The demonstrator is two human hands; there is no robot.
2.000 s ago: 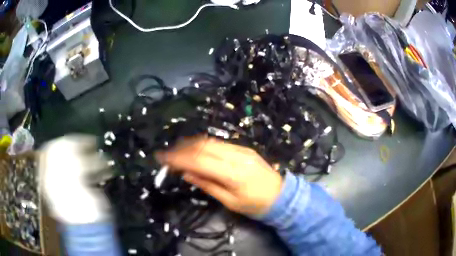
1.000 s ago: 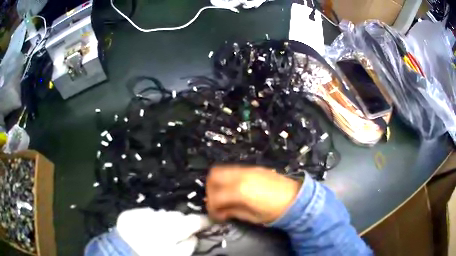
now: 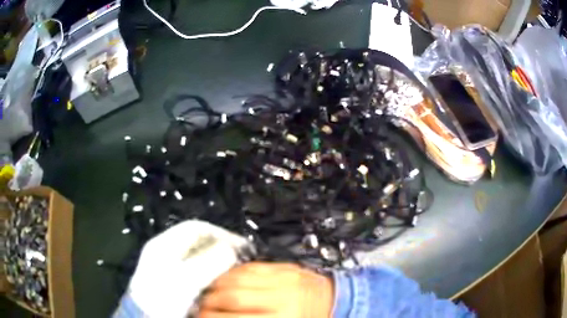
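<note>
A tangled heap of thin black cables [image 3: 248, 180] with small silver and whitish connectors lies on the dark green bench. My left hand [image 3: 186, 267], in a white glove, is at the heap's near edge, low in the picture. My bare right hand [image 3: 270, 292] is against it on the right, partly cut off by the bottom edge. The fingers of both hands are hidden where they meet, so I cannot tell what they hold.
An open cardboard box [image 3: 60, 248] of small metal parts stands at left. A silver-grey metal fixture [image 3: 99, 77] is upper left. A copper-coloured wire bundle [image 3: 444, 149], a dark smartphone [image 3: 463, 110] and plastic bags [image 3: 528, 118] lie right. A white cord [image 3: 211, 34] crosses the back.
My left hand has moved from beside the box at left to the heap's near edge. My right hand has moved down and left from over the heap, and both hands now touch.
</note>
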